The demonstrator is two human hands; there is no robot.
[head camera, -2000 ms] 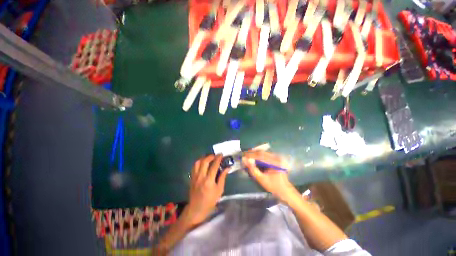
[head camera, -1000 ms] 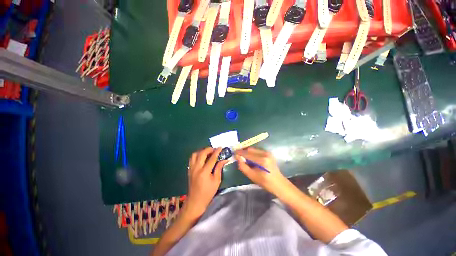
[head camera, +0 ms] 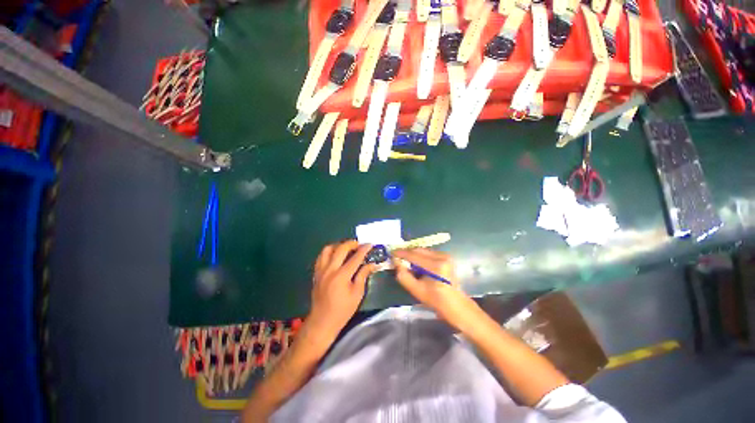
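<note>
A wristwatch (head camera: 378,254) with a small dark case lies low over the green bench, its pale strap pointing right behind my right hand. My left hand (head camera: 338,279) is bare and holds the watch case from the left with its fingertips. My right hand (head camera: 426,281) holds a slim blue pen-like tool (head camera: 430,274), its tip end close to the case; the exact contact is too small to tell. A white piece of cloth or paper (head camera: 379,231) lies just beyond the watch.
A red tray (head camera: 397,87) of strapped watches spans the far side, straps overhanging. Blue cap (head camera: 393,192), blue sticks (head camera: 214,223) at left. Scissors (head camera: 587,183), crumpled white tissue (head camera: 575,216) and dark parts tray (head camera: 683,178) at right. Metal arm (head camera: 108,103) reaches in from upper left.
The camera view has shifted slightly between frames. Both hands remain at the watch, with the watch and blue tool still held; the strap is more visible than in the earliest frame.
</note>
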